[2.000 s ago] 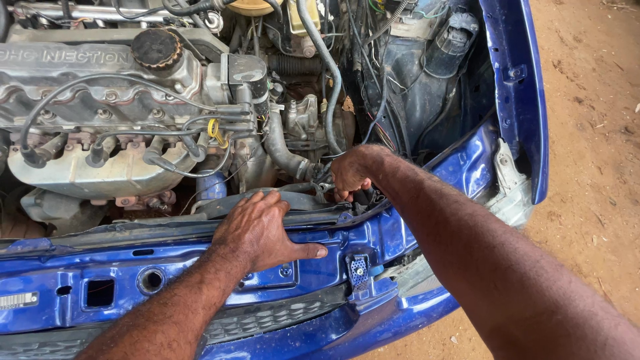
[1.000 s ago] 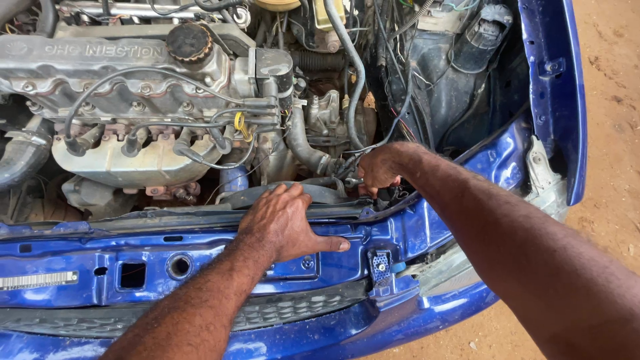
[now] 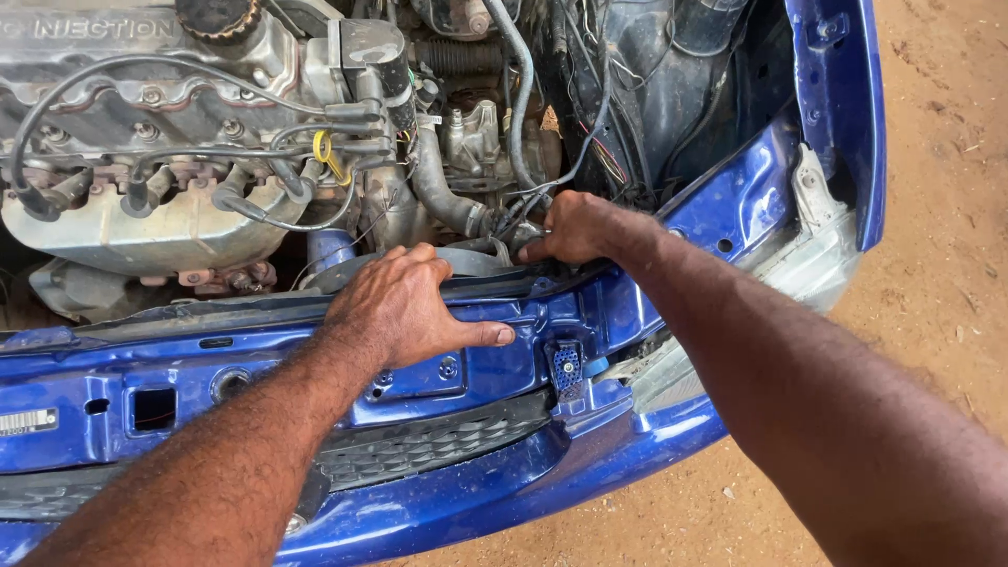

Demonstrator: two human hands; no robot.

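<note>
My left hand rests on the blue front crossmember of a car, its thumb stretched to the right and its fingertips over the rear edge. Deeper in, at the right front corner of the engine bay, my right hand has its fingers curled beside a cluster of wires and the end of a thick coolant hose. Its fingertips are partly hidden, and I cannot tell whether it grips anything. A thinner grey hose runs down toward this hand.
The engine's metal valve cover, black oil filler cap, spark plug leads and yellow dipstick handle lie at the left. Loose wiring hangs by the inner wing. A clear headlamp sits at the right corner, with bare dirt ground beyond.
</note>
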